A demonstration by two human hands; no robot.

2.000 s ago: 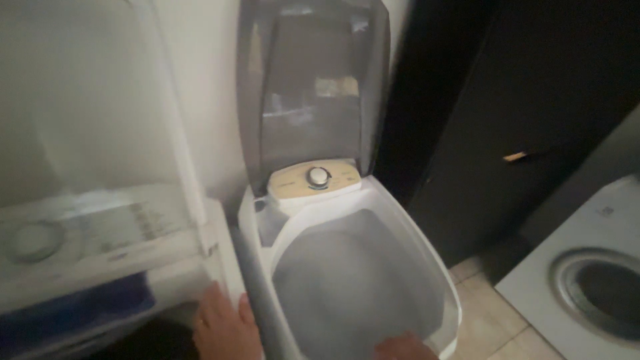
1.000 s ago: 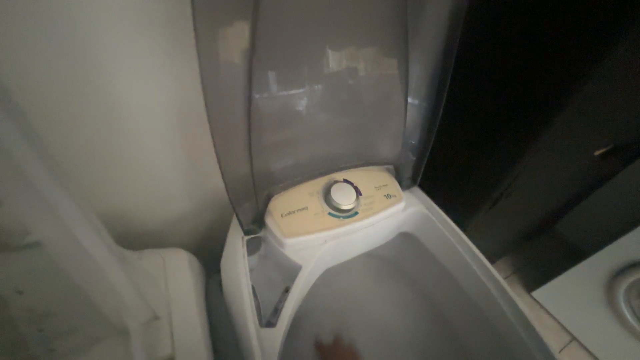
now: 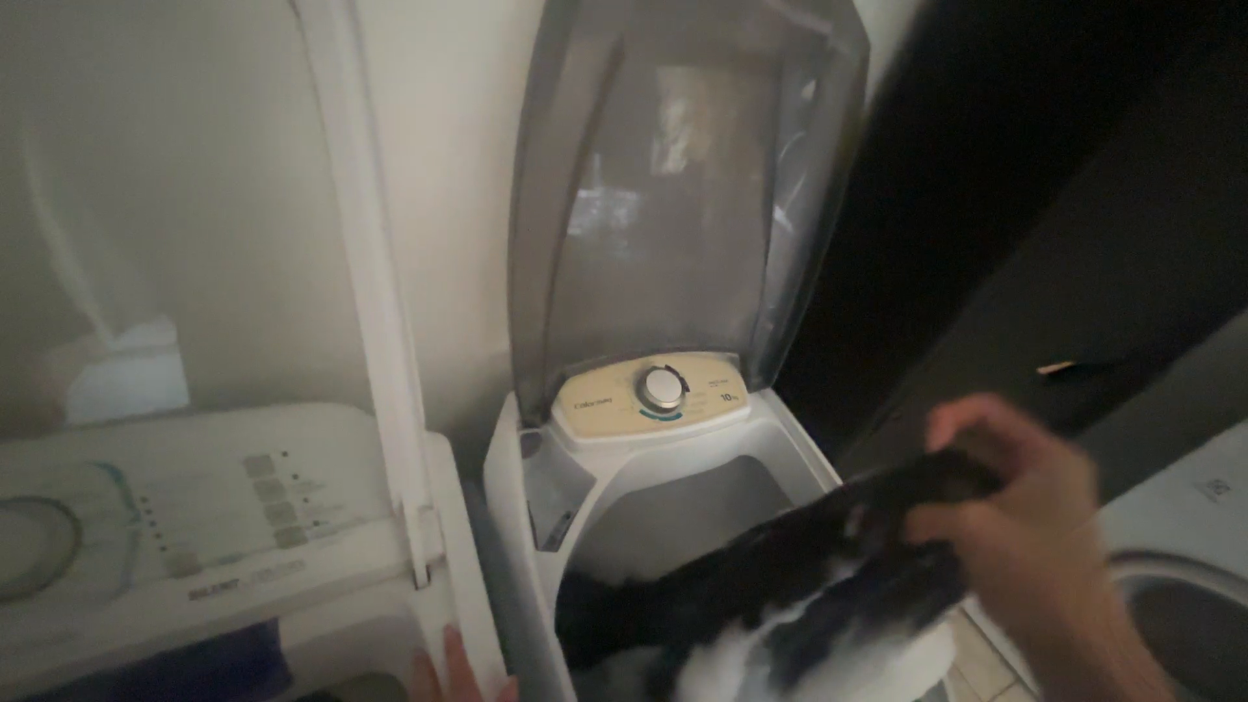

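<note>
Dark cloth with white patches, blurred, is pinched between the thumb and fingers of my right hand. It stretches down and left into the tub of a small white washing machine, whose translucent grey lid stands raised. A cream control panel with a round knob lies behind the tub opening. At the bottom edge, the fingertips of my left hand rest at the rim of the larger white washer on the left; most of that hand is out of view.
The larger white top-loading washer on the left has its lid up and a dial. A dark cabinet with a small handle stands at the right, beside a front-loading machine. Floor tiles show below.
My right hand has risen out of the small washer's tub area and now holds the dark and white cloth. My left fingertips are back in view at the bottom.
</note>
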